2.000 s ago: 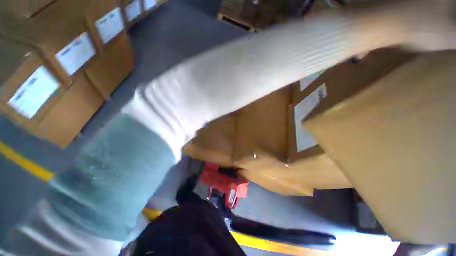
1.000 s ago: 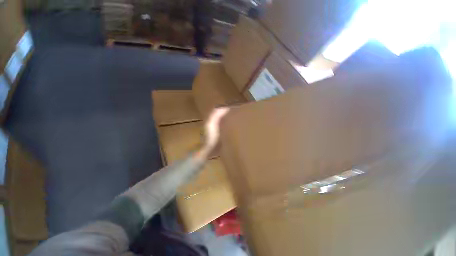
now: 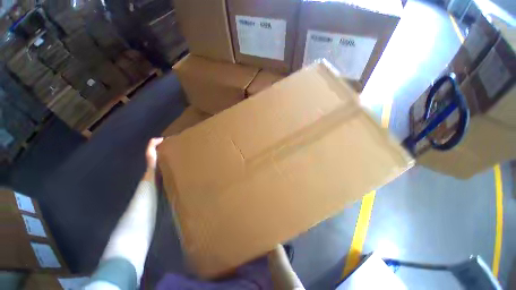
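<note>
A large sealed brown carton [image 3: 283, 164] is held tilted in front of me, with a tape seam along its top. My left hand [image 3: 154, 152] grips its left edge near the far left corner. My right hand's fingers are hidden under the carton's near edge; only the wrist and forearm [image 3: 283, 271] show at the bottom. Behind the carton stands a stack of brown cartons [image 3: 212, 85] with white labels [image 3: 261, 38] on the upper ones.
A blue loop handle [image 3: 447, 113] stands at the right beside more cartons [image 3: 481, 136]. Yellow lines [image 3: 362, 224] cross the grey floor. Labelled cartons [image 3: 20, 249] are at lower left. Loaded pallets [image 3: 107, 116] stand at upper left. A grey-white open-topped object [image 3: 441, 277] is at lower right.
The view has swung to the right. The held carton has moved from the right side to the centre and now shows its full taped face. The labelled stack and blue handle have come into view.
</note>
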